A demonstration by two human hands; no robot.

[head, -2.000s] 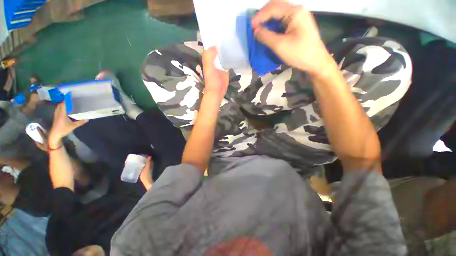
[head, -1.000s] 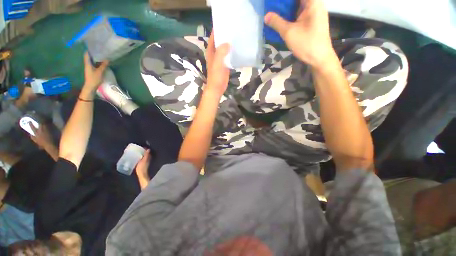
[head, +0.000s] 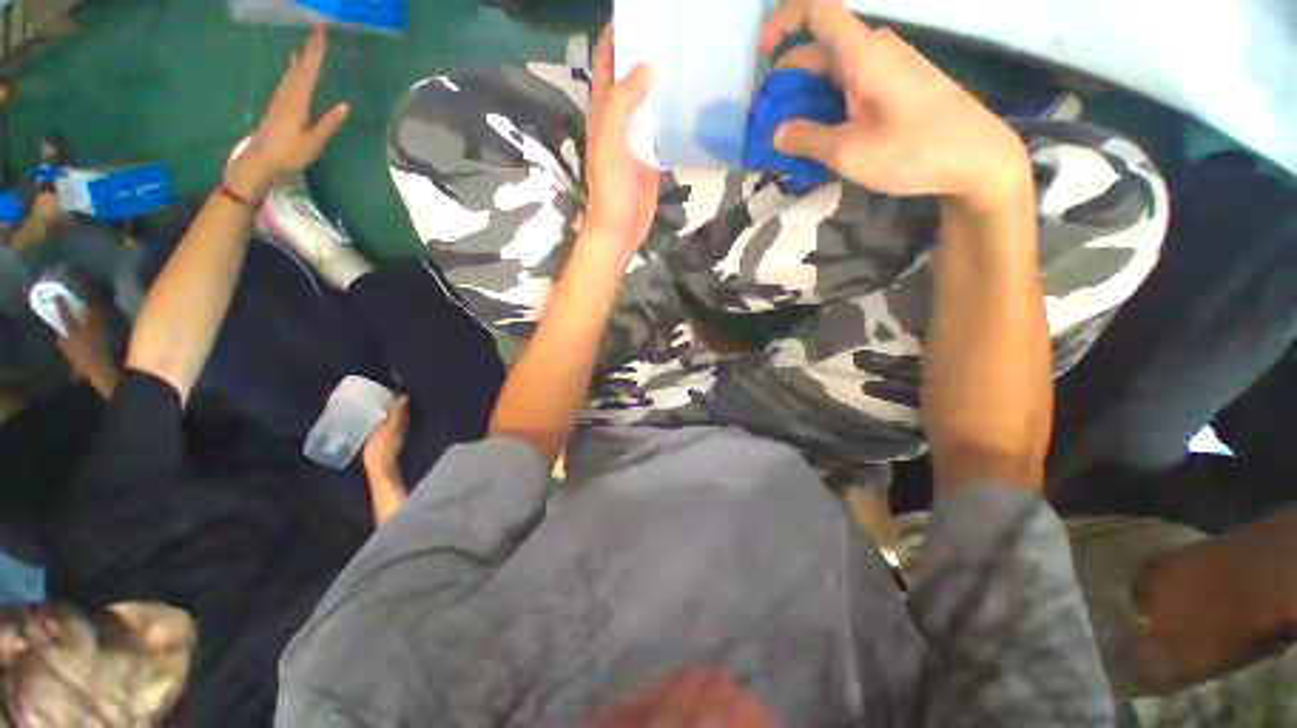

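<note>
A white appliance with a translucent housing is held upright over my lap at the top middle, and its upper end is cut off by the picture's edge. My left hand grips its left side. My right hand holds a crumpled blue cloth against the right side of the housing. Blue shows through the lower part of the frosted wall.
A white-covered surface lies at the top right. On the left, a neighbour's one hand is stretched out empty, the other holds a translucent housing. Blue and white cartons show farther left. The floor is green.
The cloth has come lower and into fuller view, with my right hand more curled around it. The neighbour's raised hand has let go of the carton, which is now at the top edge.
</note>
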